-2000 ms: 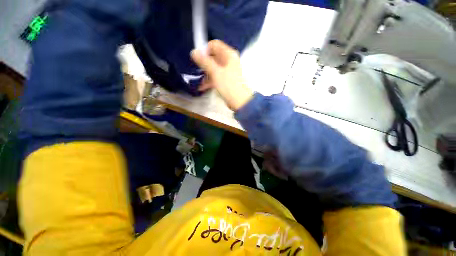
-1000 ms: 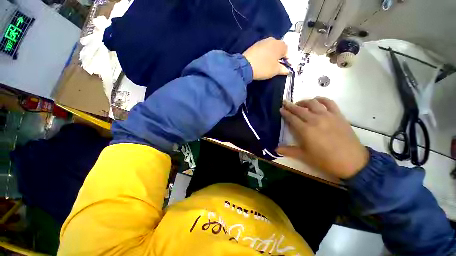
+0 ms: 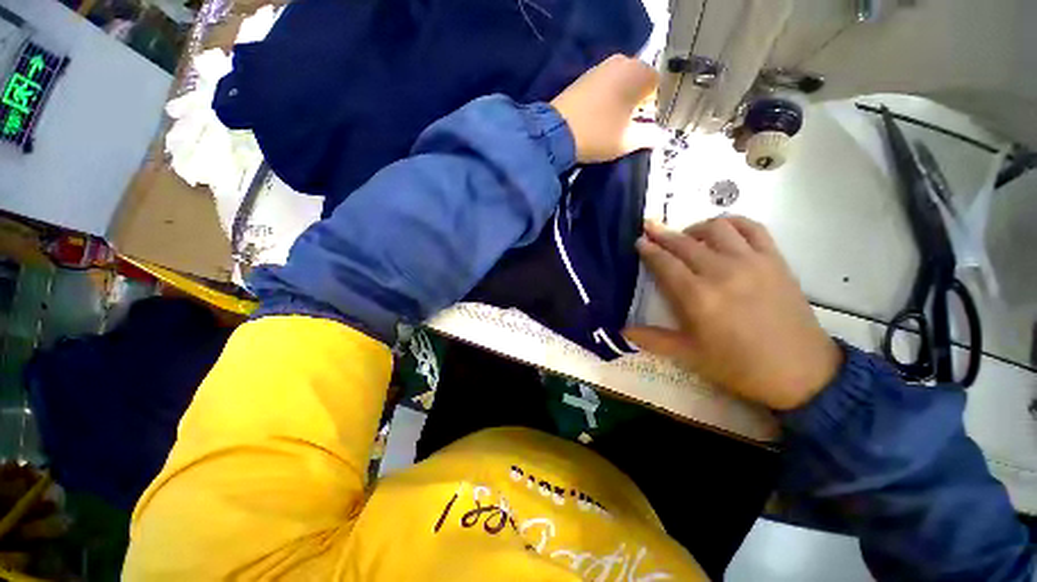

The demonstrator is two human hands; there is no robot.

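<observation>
A navy garment (image 3: 387,85) lies spread on the machine table, with a white-lined strip (image 3: 572,256) on its near part. My left hand (image 3: 608,108) holds the garment close to the needle area of the off-white sewing machine (image 3: 841,46). My right hand (image 3: 733,301) lies on the garment's right edge, thumb and fingers on the cloth near its lower corner. The needle and presser foot are mostly hidden by glare and my left hand.
Black scissors (image 3: 935,262) lie on the table right of the needle. White frilly pieces (image 3: 210,142) lie on brown cardboard (image 3: 171,222) at the left. A yellow trolley bar (image 3: 188,284) and dark cloth (image 3: 125,392) are at lower left.
Both hands have come from the lifted garment at the left to its edge at the machine. Over the last second, my left hand has moved slightly up and the garment has shifted slightly away.
</observation>
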